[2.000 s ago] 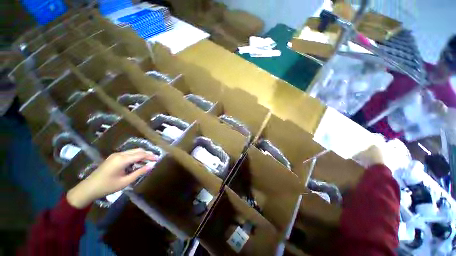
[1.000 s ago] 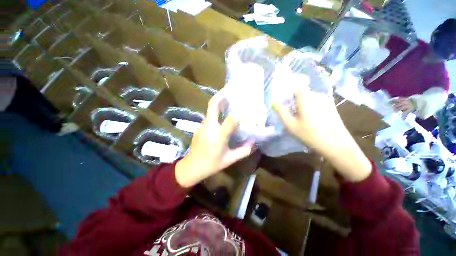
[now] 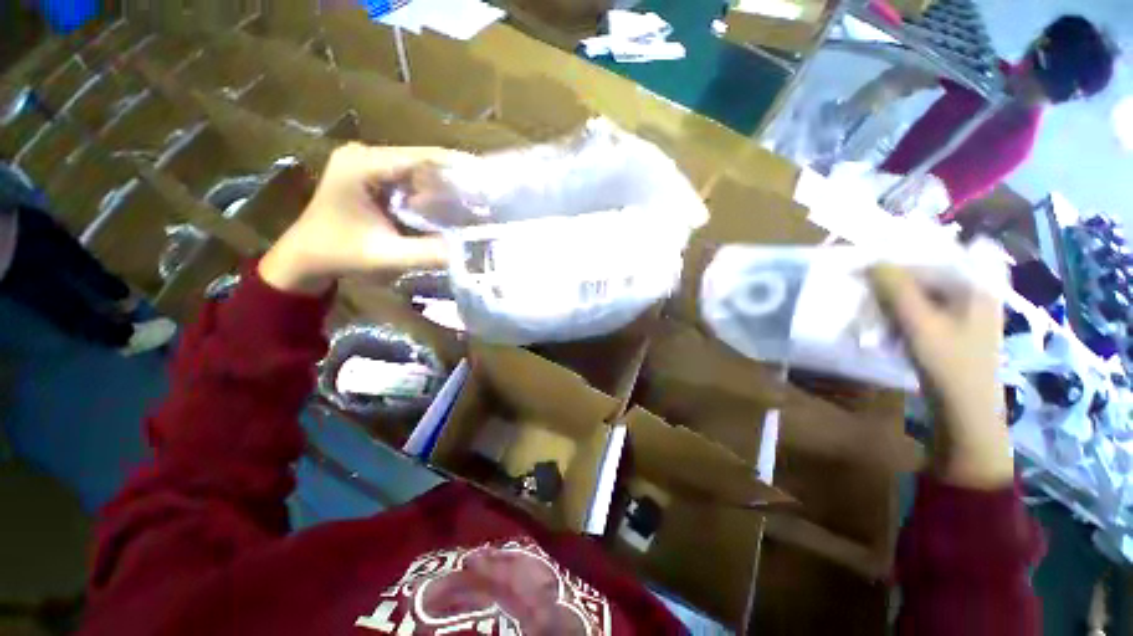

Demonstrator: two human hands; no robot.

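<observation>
My left hand grips one end of a wrapped security camera, a white body in clear puffy plastic, held level above the open cartons. My right hand holds a second wrapped security camera, pale and slightly blurred, to the right of the first. The two packs are apart. Below them, an open carton has a small black block at its bottom, and the carton to its right holds a black and white piece.
Rows of brown cartons stretch to the upper left, several with wrapped cameras. Unwrapped cameras are heaped at the right. A person in red is at the upper right. Another person's leg and shoe show at the left edge.
The two wrapped cameras, held close together before, are now apart, one in each hand. My left hand has moved left and up, my right hand to the right.
</observation>
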